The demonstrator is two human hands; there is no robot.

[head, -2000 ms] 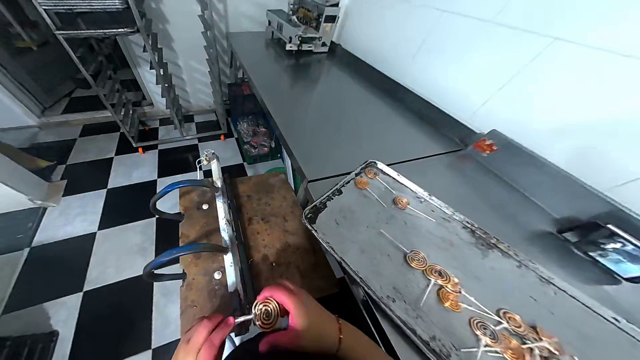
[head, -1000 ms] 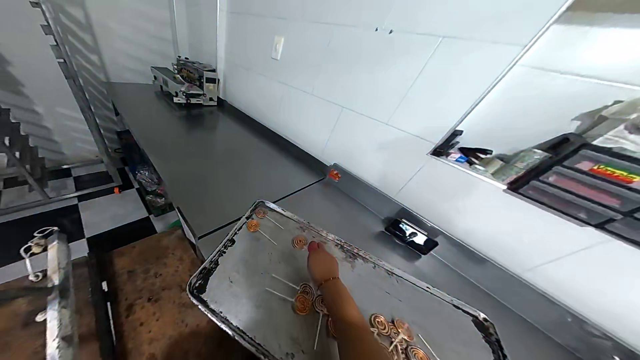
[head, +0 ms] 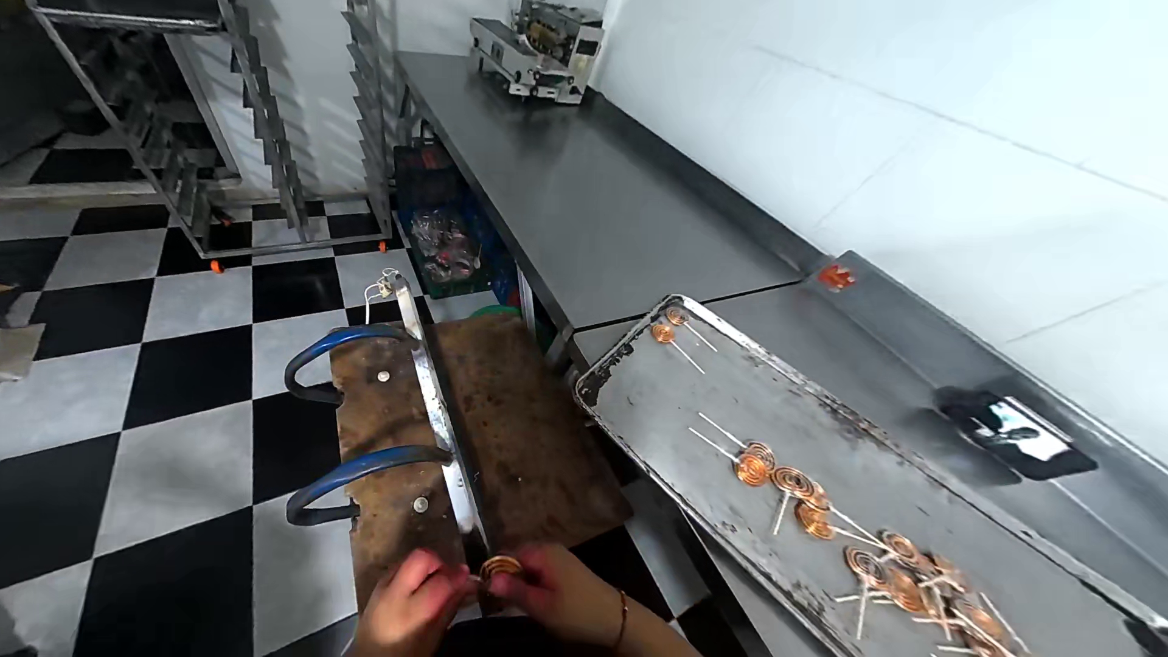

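Observation:
At the bottom of the view, my right hand pinches the disc of a spiral lollipop. My left hand is at its left side, fingers closed on the stick. Both hands are over the near end of a metal sealing bar on a worn wooden board. Two blue curved handles stand on the board's left part. To the right, a metal baking tray holds several spiral lollipops with white sticks, two at its far corner and a heap nearer me.
The tray rests on a steel counter along a white wall. A phone lies behind the tray, and a machine stands at the counter's far end. A tray rack and a crate of plastic bags are at the back left.
One second ago my right hand was over the tray; now it is back at the board, holding a lollipop with my left hand. The view has swung left. The lone lollipop near the tray's far end is gone.

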